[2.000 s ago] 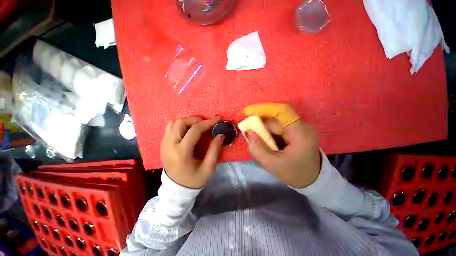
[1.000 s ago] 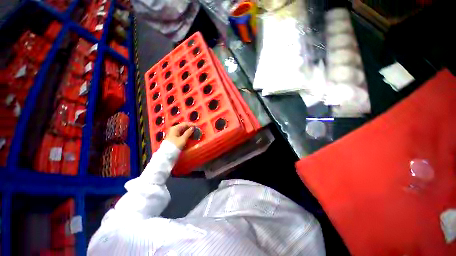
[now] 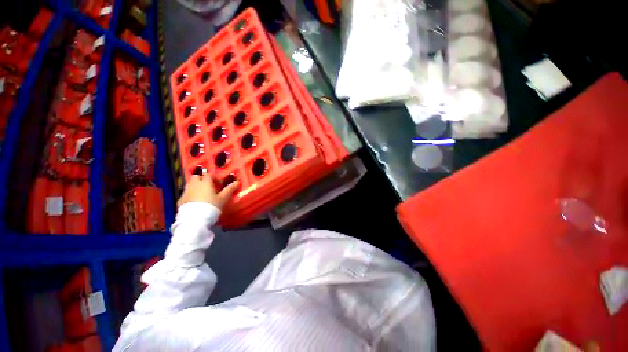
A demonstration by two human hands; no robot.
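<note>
My left hand (image 3: pixel 205 192) is at the near end of the top red parts tray (image 3: pixel 270 143), its fingertips over the edge pockets. Dark glossy discs (image 3: pixel 289 152) sit in rows of round pockets. One disc shows partly beside my fingertips; whether my fingers grip it is hidden. A cream pad (image 3: pixel 556 342) is cut off by the bottom edge at the right, with a small yellow-orange bit beside it, perhaps the finger cot. The rest of my right hand is out of the picture.
The red mat (image 3: pixel 496 227) lies at right with clear film (image 3: pixel 582 214) and a white folded wipe (image 3: pixel 615 289). A strip of pale circles (image 3: pixel 475 69) and a white-filled bag (image 3: pixel 377 58) lie beyond. Blue racks (image 3: pixel 103 137) with red trays stand at left.
The view has swung left from the mat to the tray stack. My left hand has left the disc at the mat edge and has lately shifted along the tray's near end, leftward.
</note>
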